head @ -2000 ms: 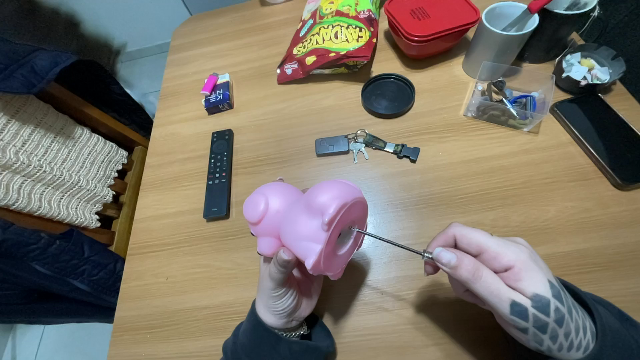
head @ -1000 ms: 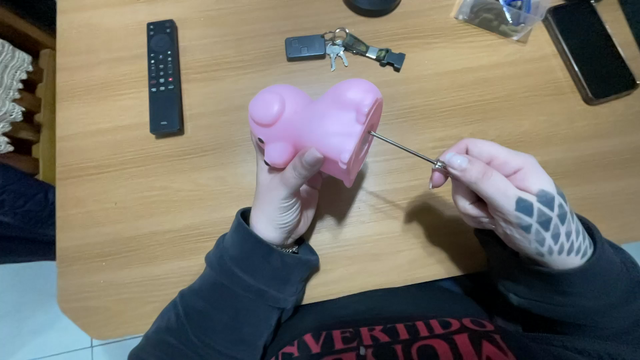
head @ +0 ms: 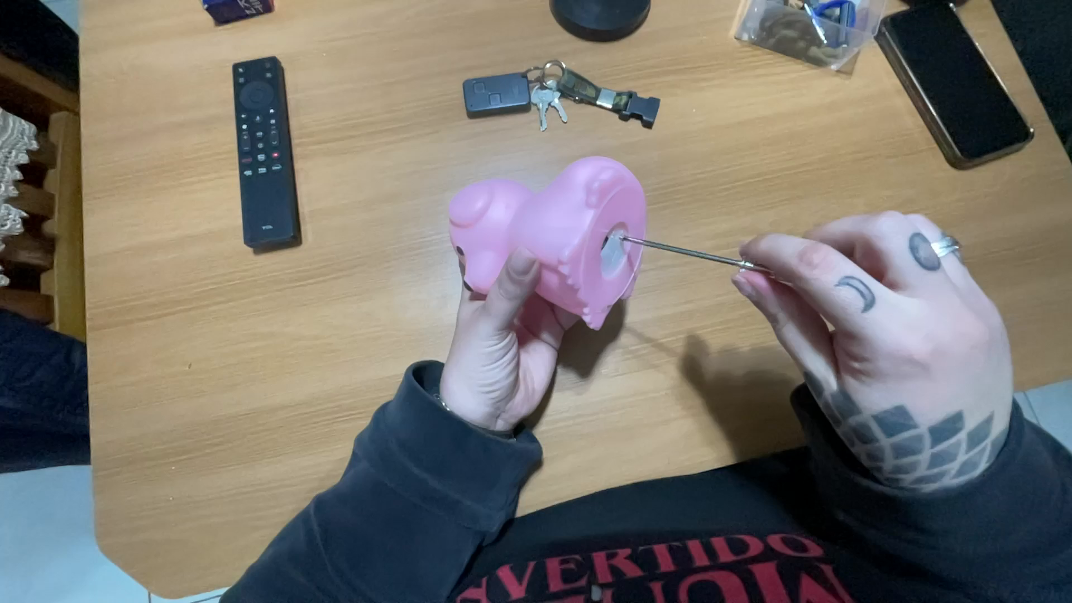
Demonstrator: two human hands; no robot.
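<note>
My left hand (head: pixel 507 352) holds a pink plastic animal-shaped figure (head: pixel 548 230) on its side above the table, thumb on its body and the other fingers beneath. The figure's flat base faces right and has a round opening with something whitish and translucent in it. Between the thumb and fingers of my right hand (head: pixel 896 327) is a thin metal rod (head: pixel 691 252), like a slim screwdriver shaft. Its tip is at the opening; whether it touches the whitish part I cannot tell. The rod's far end is hidden in my right hand.
On the wooden table (head: pixel 352 352) lie a black remote control (head: pixel 266 155), a key fob (head: pixel 497 95) with keys (head: pixel 548 104) and a buckle strap, a black round lid (head: pixel 600 15), a clear plastic container (head: pixel 808 29) of small items, a smartphone (head: pixel 955 84) and a small box (head: pixel 238 8).
My right hand has turned, so its back with the fingers' tattoos now shows. The figure's base opening has come back into plainer sight. The view has tilted down since the first frame.
</note>
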